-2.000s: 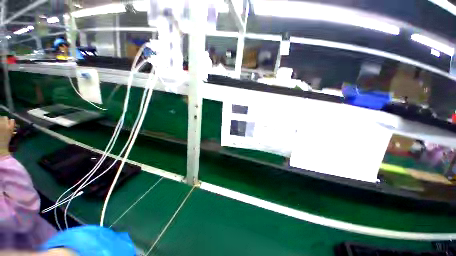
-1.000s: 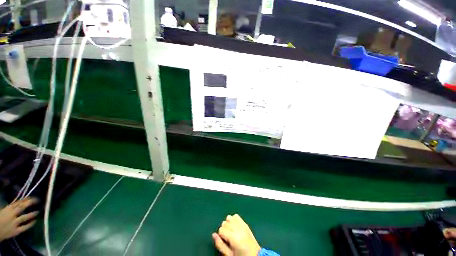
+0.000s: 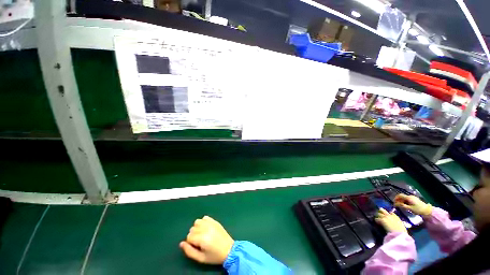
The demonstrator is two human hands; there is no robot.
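My right hand (image 3: 207, 241), in a blue sleeve, is on or just above the green bench (image 3: 156, 228) at lower centre. Its fingers are curled and nothing shows in them. My left hand is out of the picture. A long black slotted tray (image 3: 316, 236) lies to the right of my hand, apart from it. It holds several dark phones (image 3: 344, 233) in a row, some with reddish patches. A neighbour's two hands (image 3: 392, 219) in pink sleeves are over its right part, at a phone with a blue patch. What the fingers hold is too small to tell.
A second black tray (image 3: 435, 177) lies beyond at right. A white edge strip (image 3: 242, 187) runs behind. A white post (image 3: 72, 129) stands at left. An instruction sheet (image 3: 215, 102) and blank sheet (image 3: 290, 107) hang from the shelf, with a blue bin (image 3: 317, 48) and red-orange trays (image 3: 424, 80) above.
The view has swung right. The cables and left-hand tray have left the picture. The phone tray and neighbour show more fully. My right hand came into view and stays curled.
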